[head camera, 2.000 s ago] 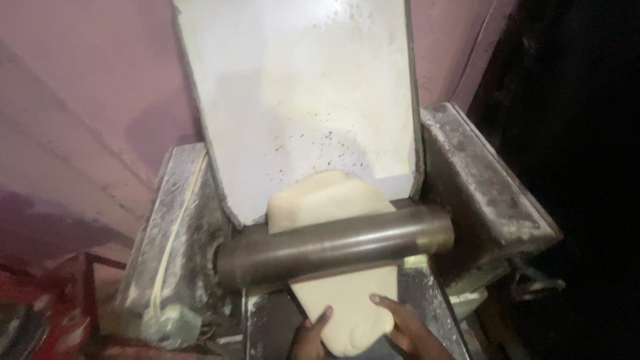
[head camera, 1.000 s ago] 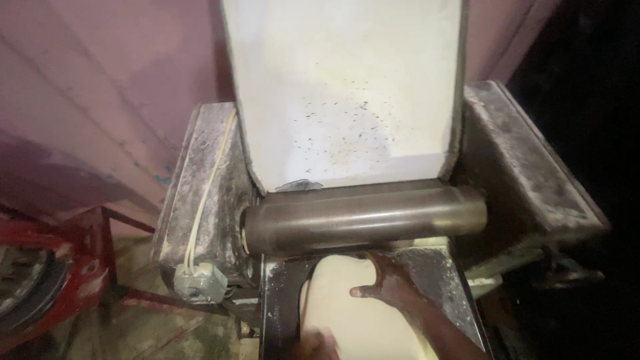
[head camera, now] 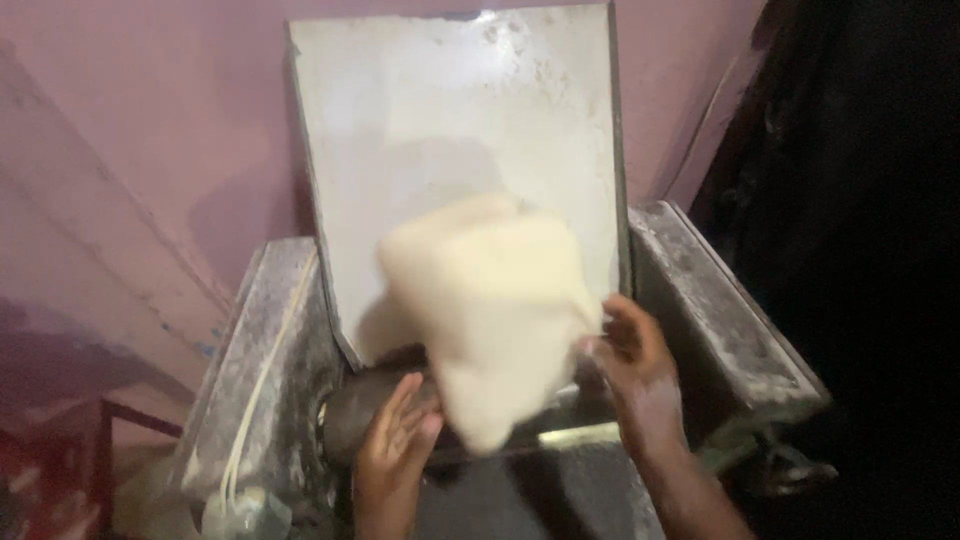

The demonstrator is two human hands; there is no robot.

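A large pale slab of dough (head camera: 495, 300), blurred by motion, is above the metal roller (head camera: 360, 416) of a dough sheeter and in front of its upright white feed board (head camera: 450, 97). My left hand (head camera: 397, 450) is open at the dough's lower left edge, palm facing it, fingers apart. My right hand (head camera: 637, 360) is at the dough's right edge, its fingers bent and spread; whether it still touches the dough is unclear. The dough hides most of the roller. Below lies the dark lower tray (head camera: 540, 495).
Worn, flour-dusted metal housings stand at left (head camera: 262, 360) and right (head camera: 727, 322). Pale cables (head camera: 255, 405) run down the left one to a small box (head camera: 247, 516). A red metal frame (head camera: 67, 450) is at lower left. Behind is a pink wall (head camera: 150, 112).
The dough has moved up from the lower tray, where both hands were on it a second ago, to in front of the board. Both hands have risen beside the roller and spread apart.
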